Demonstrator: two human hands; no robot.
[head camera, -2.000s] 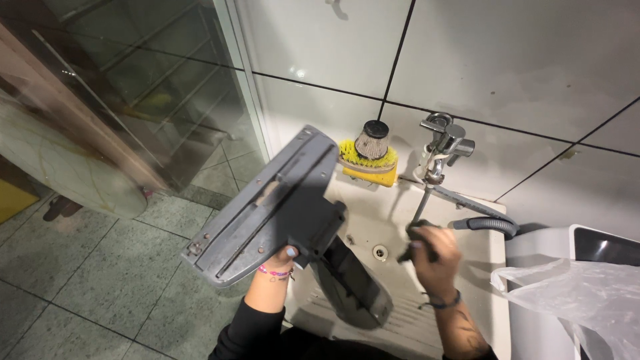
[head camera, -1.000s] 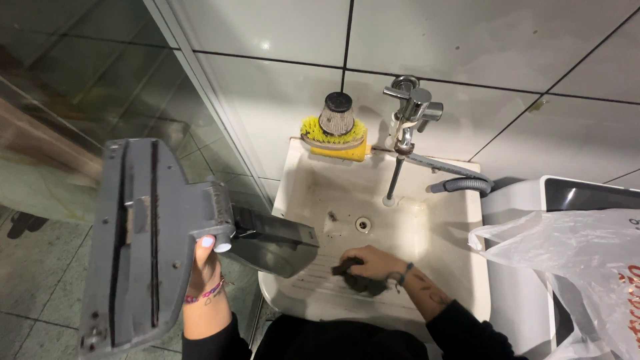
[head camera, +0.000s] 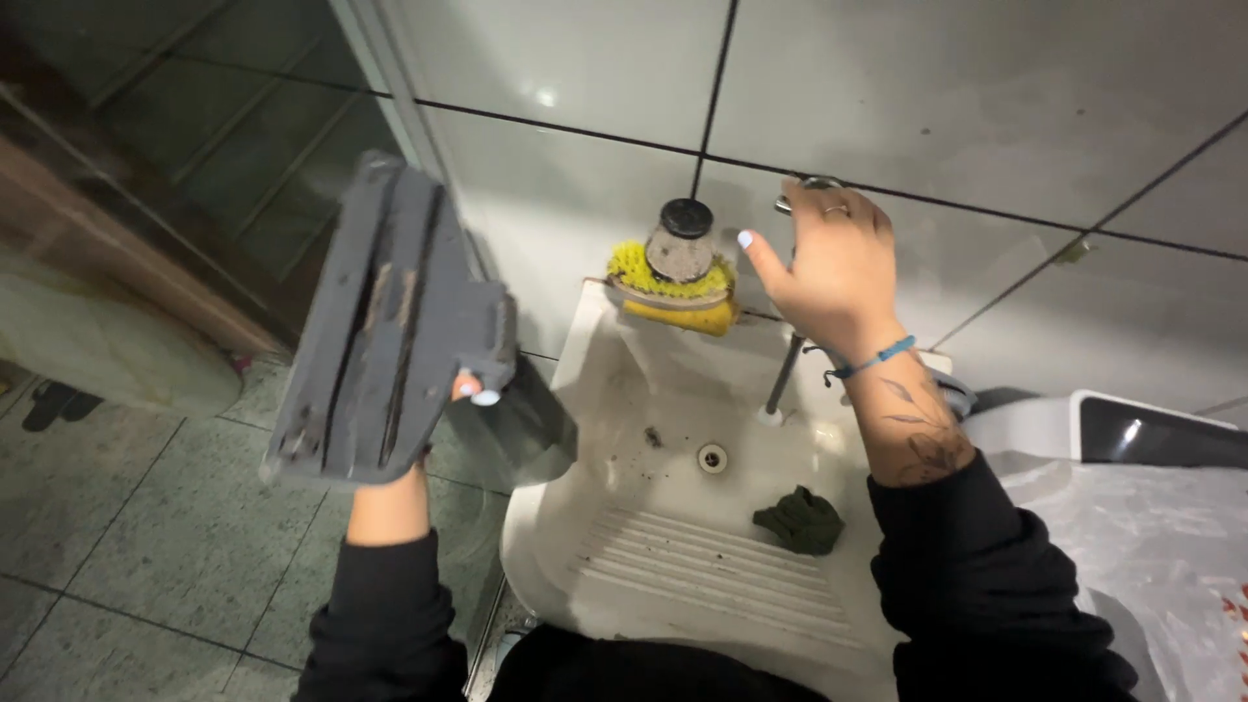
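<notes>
My left hand (head camera: 466, 388) holds a grey plastic floor-cleaner head (head camera: 375, 331) with a slotted underside and a translucent dark tank, left of the white utility sink (head camera: 546, 526). Dark debris lies along its slots. My right hand (head camera: 840, 255) is raised at the wall tap (head camera: 817, 183), fingers spread and mostly covering it; whether they touch it I cannot tell. A crumpled dark green cloth (head camera: 799, 521) lies in the sink, right of the drain (head camera: 713, 459). Dark specks of dirt dot the basin.
At the sink's back left corner are a yellow-bristled brush (head camera: 634, 271), a yellow sponge (head camera: 682, 317) and a cylindrical filter with a black cap (head camera: 681, 244). Right of the sink stand a white appliance (head camera: 1033, 429) and a clear plastic bag (head camera: 1131, 556). A glass panel is at left.
My right hand has let go of the dark cloth in the basin and moved up to the tap. My left hand still holds the cleaner head, now tilted differently.
</notes>
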